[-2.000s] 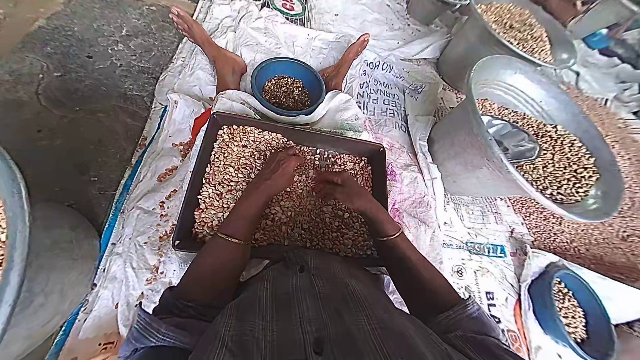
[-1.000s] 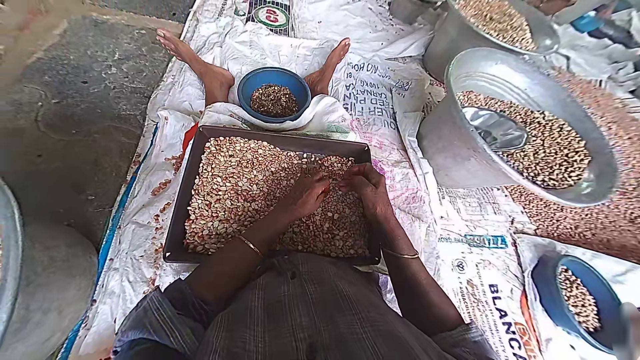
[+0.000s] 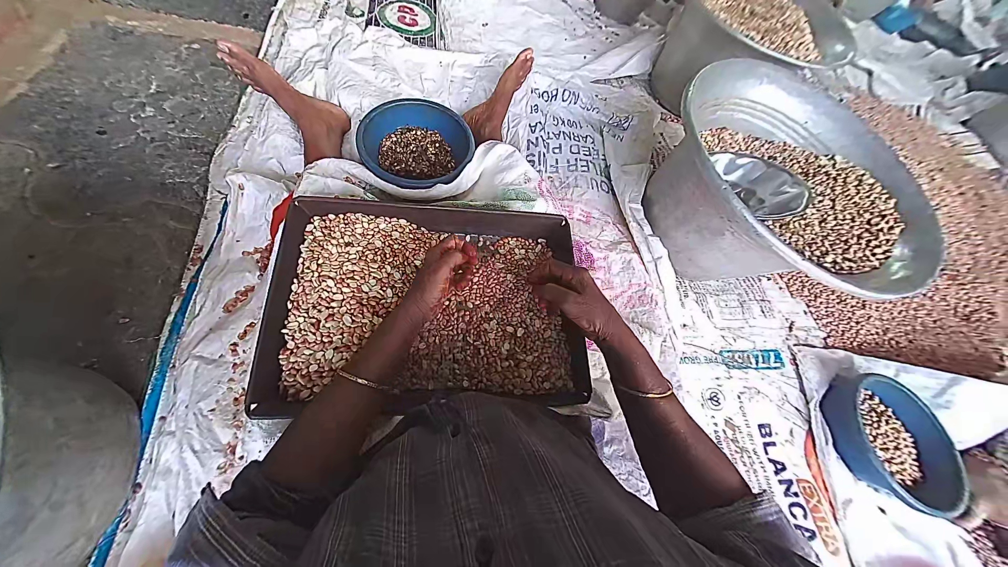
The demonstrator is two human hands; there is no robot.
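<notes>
A dark rectangular tray (image 3: pixel 264 339) lies in front of my body, filled with a layer of pale and reddish nuts or beans (image 3: pixel 346 291). My left hand (image 3: pixel 442 276) is over the middle of the tray, fingers curled and fingertips close together; whether a piece is between them is too small to tell. Near the tray's right side is my right hand (image 3: pixel 571 295), its fingers bent and pointing left above the nuts. Beyond the tray, between my feet, a blue bowl (image 3: pixel 370 142) holds a heap of darker bits (image 3: pixel 416 152).
Printed white sacks (image 3: pixel 583 157) cover the ground. On the right, a large metal basin (image 3: pixel 693 213) holds nuts and a metal bowl (image 3: pixel 760 185); another metal basin (image 3: pixel 677 63) stands behind it. A blue basin (image 3: pixel 846 417) is at the lower right. A metal vessel (image 3: pixel 63 465) stands at left.
My two hands were close together over the nuts a second ago and are now farther apart, the left nearer the tray's middle, the right by its right side.
</notes>
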